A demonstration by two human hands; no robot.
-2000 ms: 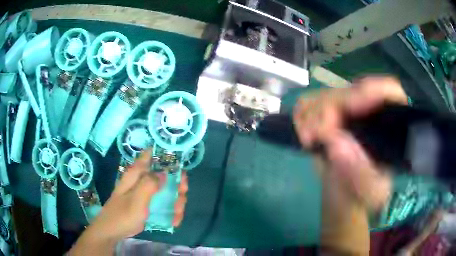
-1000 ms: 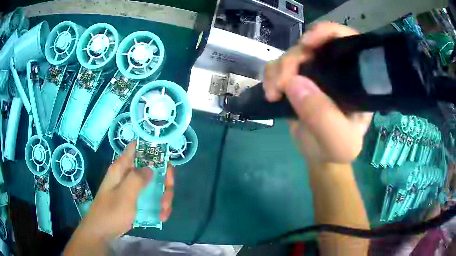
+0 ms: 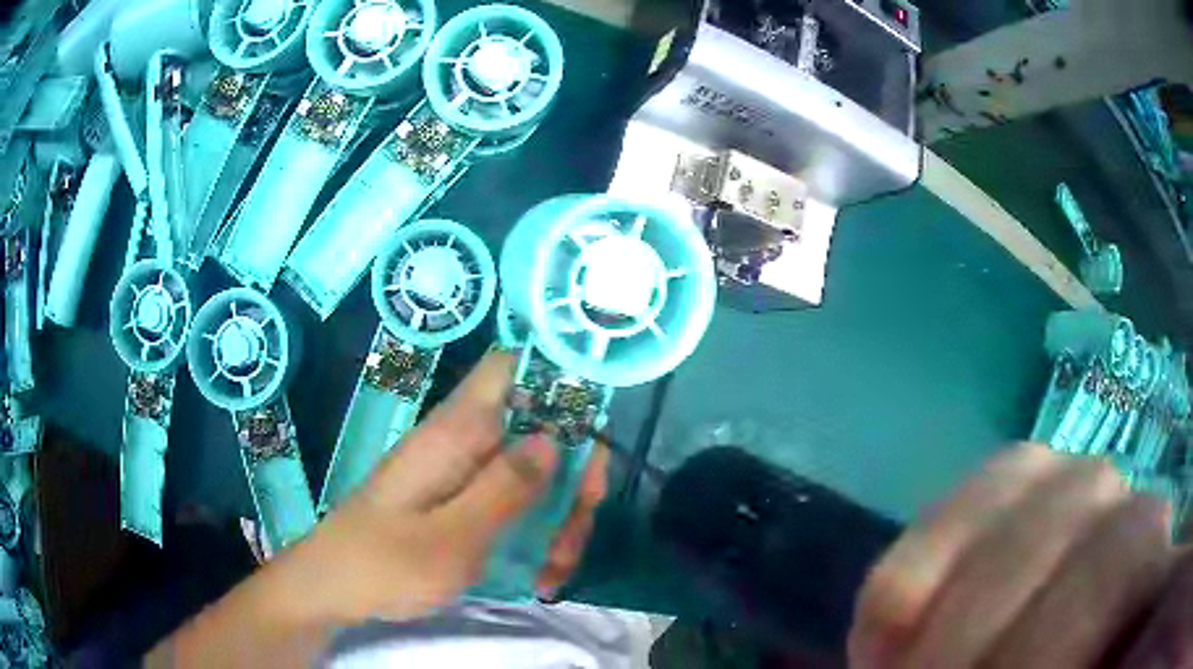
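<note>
My left hand (image 3: pixel 432 503) holds a turquoise fan body (image 3: pixel 623 285) by its open handle, round head up, above the bench. Its circuit board (image 3: pixel 560 403) shows in the handle just below the head. My right hand (image 3: pixel 1020 569), blurred and cut off by the lower right edge, grips the black electric screwdriver (image 3: pixel 785 542). The driver points left toward the held board. Its thin bit (image 3: pixel 637 451) is faint, and I cannot tell whether it touches a screw.
A silver screw feeder (image 3: pixel 772 111) stands at the back, with its pick-up plate (image 3: pixel 746 196) in front. Several fan bodies (image 3: pixel 240 350) with boards lie at left, beside a turquoise pile (image 3: pixel 79 235). Neat fan rows (image 3: pixel 1112 392) lie at right. A pale strip (image 3: pixel 1007 222) runs behind.
The screwdriver has moved from the feeder's pick-up plate down toward the held fan's board. The held fan now appears farther right and closer to the feeder. The view has shifted.
</note>
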